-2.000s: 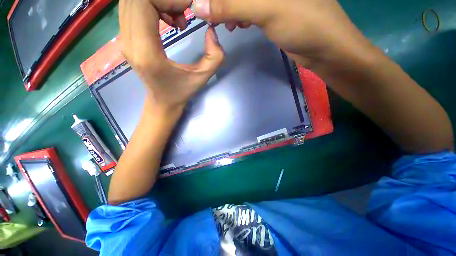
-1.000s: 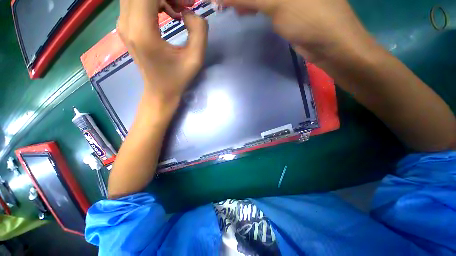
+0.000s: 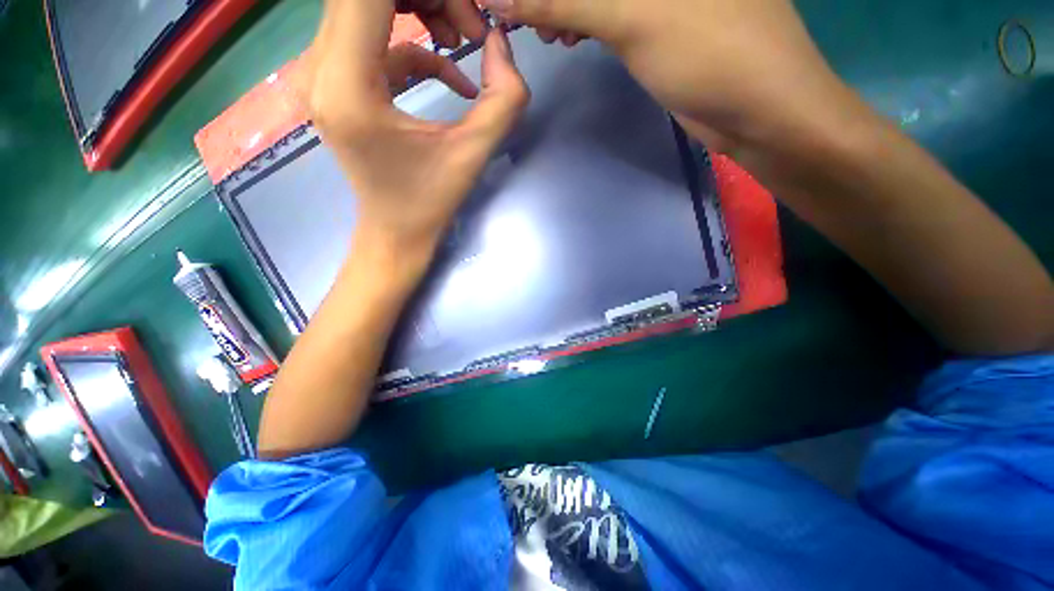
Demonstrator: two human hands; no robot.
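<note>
A large dark grey panel (image 3: 520,266) with black strips round its edge lies in a red fixture tray (image 3: 757,237). My left hand (image 3: 405,139) is over the panel's far edge, thumb and index fingertips brought close together. My right hand (image 3: 682,58) reaches the same spot, partly cut off by the top of the picture. The fingertips of both hands meet at the far edge. Something tiny and pale shows between them, too small to name, and the fingers hide most of it.
A glue tube (image 3: 225,323) lies left of the tray, with a white wad (image 3: 216,373) on a thin tool beside it. Other trayed panels lie at lower left (image 3: 127,433) and upper left (image 3: 116,52). A thin pale stick (image 3: 655,412) and a rubber band (image 3: 1016,47) lie on the green bench.
Since one second ago, my left thumb and fingertips have moved right, towards my right fingertips. The upper left tray has shifted slightly right in the view.
</note>
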